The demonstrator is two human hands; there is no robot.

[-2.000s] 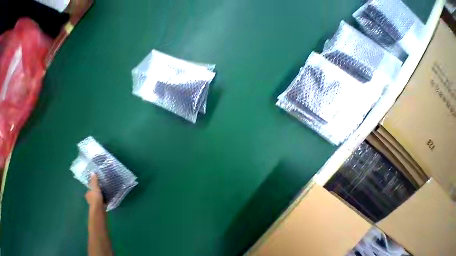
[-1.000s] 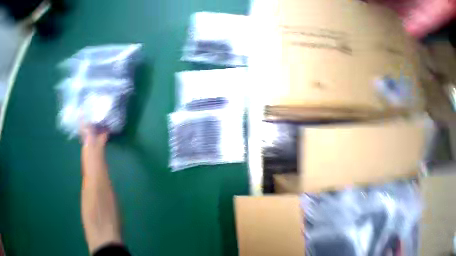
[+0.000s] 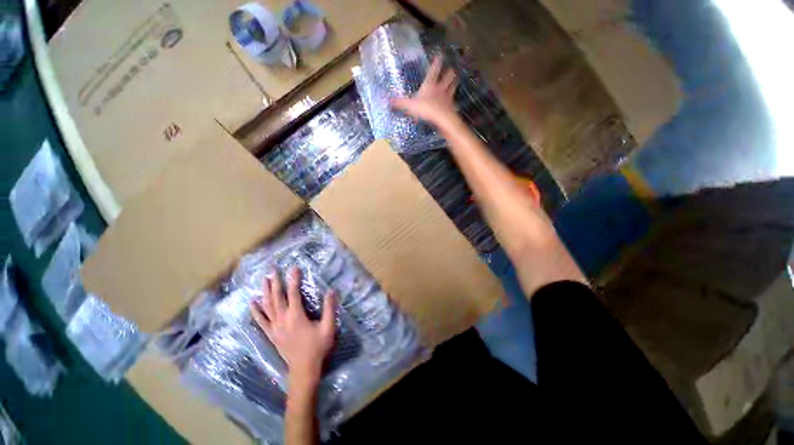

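Note:
An open carton (image 3: 200, 228) in the lower middle is full of clear-silvery bubble bags (image 3: 357, 300). My left hand (image 3: 296, 328) lies flat on these bags, fingers spread. Another bubble bag (image 3: 385, 74) lies on the black-wrapped stack (image 3: 326, 143) beyond the carton. My right hand (image 3: 431, 97) rests on that bag's right side with its fingers apart; no grip shows.
More bubble bags (image 3: 106, 337) lie on the green surface (image 3: 113, 410) at the left, behind its pale edge. Two loose tape rolls (image 3: 254, 30) lie on printed cardboard (image 3: 187, 83) at the top. A small orange item (image 3: 528, 189) shows behind my right forearm. Blue floor is at right.
The view has swung right, from the green surface to the carton. Only one hand showed before, at bags on the green surface; now one hand is on the carton's bags, the other on a bag beyond it.

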